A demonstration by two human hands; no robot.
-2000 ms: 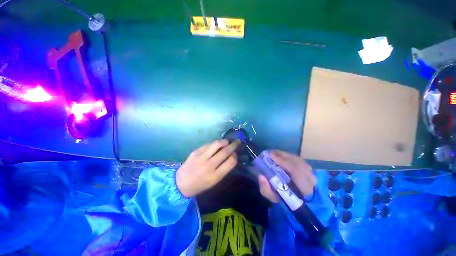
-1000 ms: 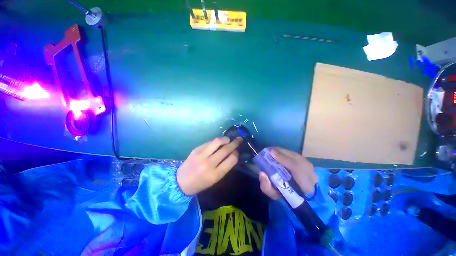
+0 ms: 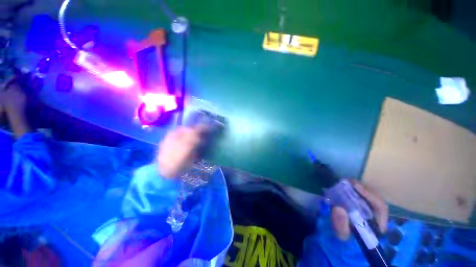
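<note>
My left hand (image 3: 180, 148) is blurred by motion, left of centre over the bench's front edge. At its fingertips is a dark, blurred thing (image 3: 210, 128), seemingly the round black part with its clear film; its outline cannot be made out. My right hand (image 3: 361, 208) is at the lower right, shut around the glue dispensing syringe (image 3: 368, 234). The syringe tilts, its blue tip pointing up and left over the green mat, apart from the black part. Its rear end is cut off by the lower edge.
A glowing pink lamp (image 3: 119, 78) and an orange-red frame (image 3: 161, 62) stand left, a round part in the glare. A yellow block (image 3: 290, 44) is at the back; a cardboard sheet (image 3: 417, 156) and white tissue (image 3: 452, 90) are right. Another person's hand (image 3: 13, 107) is far left.
The view has turned left. My left hand has moved left, away from the syringe, and the dark part seems to have gone with it. My right hand still holds the syringe, now farther right.
</note>
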